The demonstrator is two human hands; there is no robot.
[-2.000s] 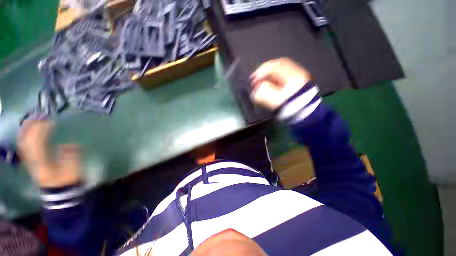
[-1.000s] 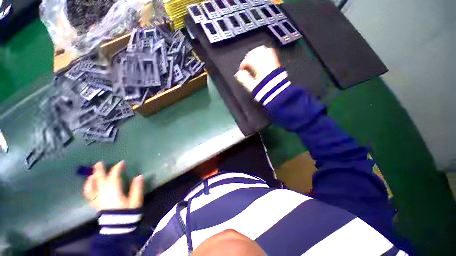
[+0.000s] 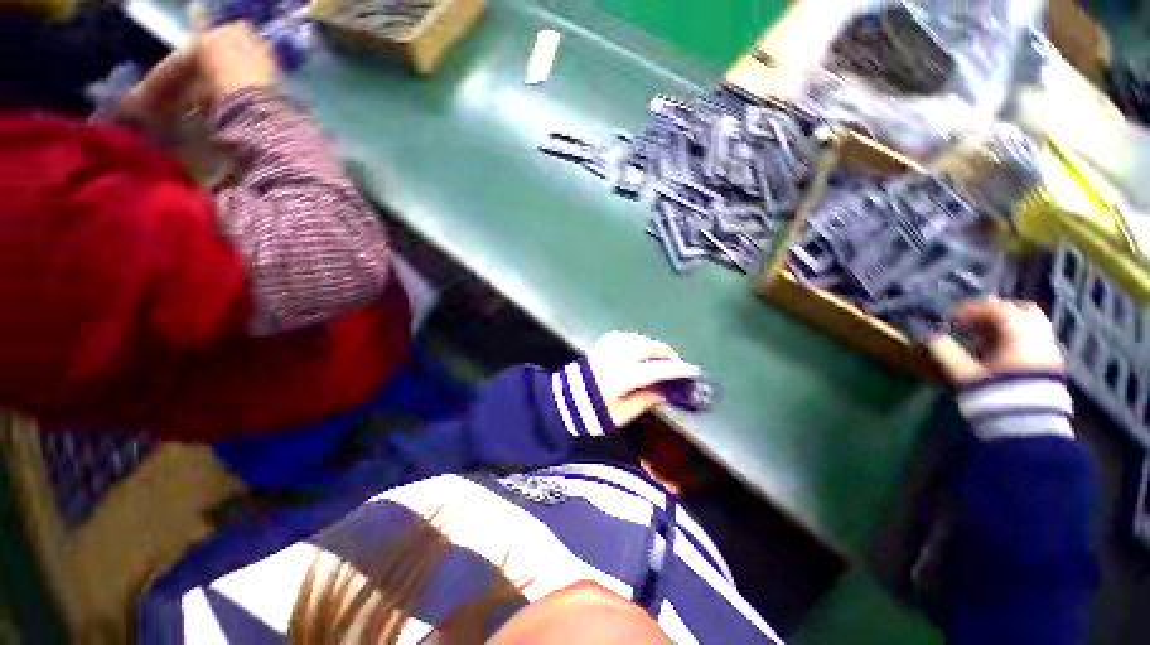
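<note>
My left hand (image 3: 631, 376) is above the bench's near edge and holds a small dark purple-tinted display module (image 3: 687, 392) at its fingertips. My right hand (image 3: 1003, 343) is at the near right corner of the bezel box (image 3: 839, 318), its fingers curled beside the heaped grey bezels (image 3: 889, 239). Blur hides whether its fingers grip a bezel. More loose bezels (image 3: 706, 170) lie in a pile left of the box.
A co-worker in red and checked sleeves (image 3: 296, 214) sits at left. A small carton (image 3: 423, 38) and a pale strip (image 3: 544, 57) lie on the far bench. A clear plastic bag (image 3: 933, 63) and yellow stack (image 3: 1072, 208) are behind the box. Rows of units (image 3: 1100, 330) are at right.
The view has swung left, bringing in the co-worker. My left hand now holds the dark module that lay by its fingers. My right hand has moved from over the black mat to the bezel box.
</note>
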